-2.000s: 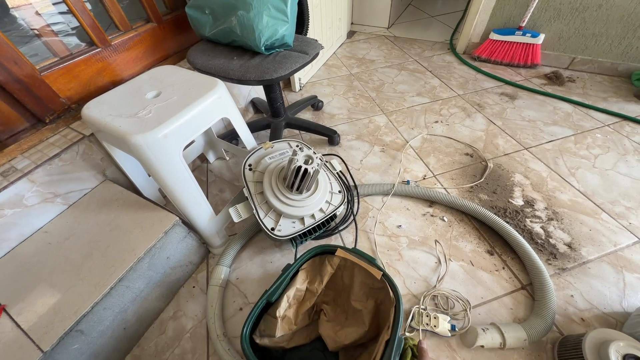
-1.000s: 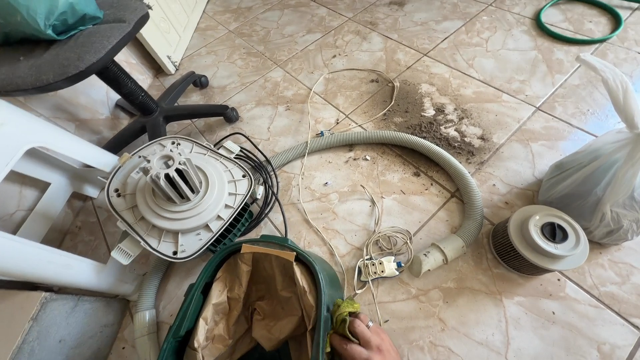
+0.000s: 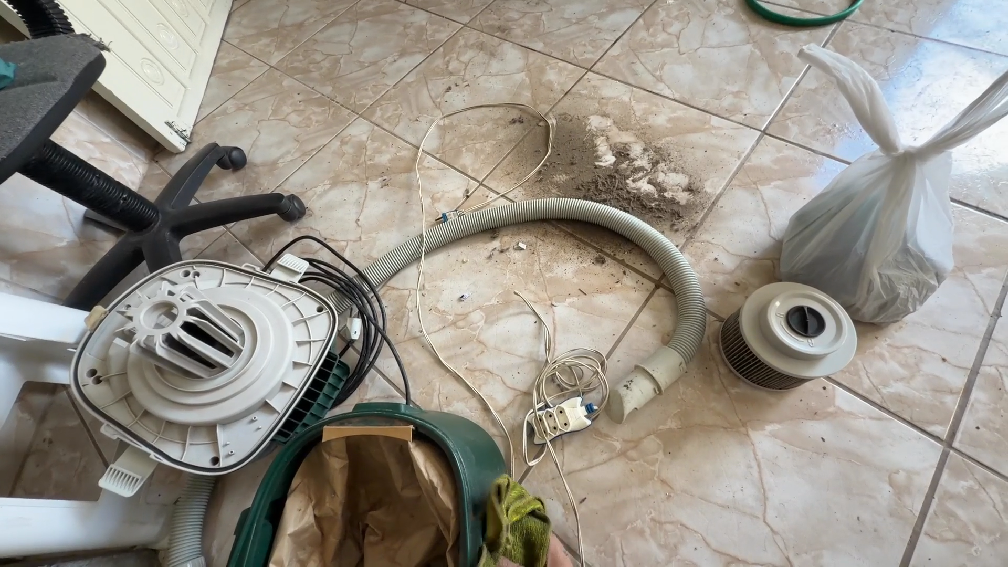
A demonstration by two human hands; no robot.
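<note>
At the bottom edge, my right hand (image 3: 557, 554) shows only as fingertips, shut on a yellow-green cloth (image 3: 517, 524) against the right rim of a green vacuum canister (image 3: 482, 457). A brown paper bag (image 3: 370, 496) lines the canister. My left hand is out of view. Left of the canister, the vacuum's motor head (image 3: 260, 346) lies with its pale underside up, a coiled black cord (image 3: 370, 315) beside it. A grey corrugated hose (image 3: 551, 209) arcs over the floor. A pleated cartridge filter (image 3: 787, 335) stands at the right.
A power strip (image 3: 563, 419) with a white cable lies right of the canister. Beyond the hose is a heap of grey dust (image 3: 630, 177). A tied plastic bag (image 3: 874, 228) stands behind the filter. An office chair base (image 3: 157, 220) and a white plastic stool (image 3: 47, 520) are at left.
The view has swung down and to the right since two seconds ago. My right hand, plainly seen with the cloth one second ago, is now mostly below the frame's edge.
</note>
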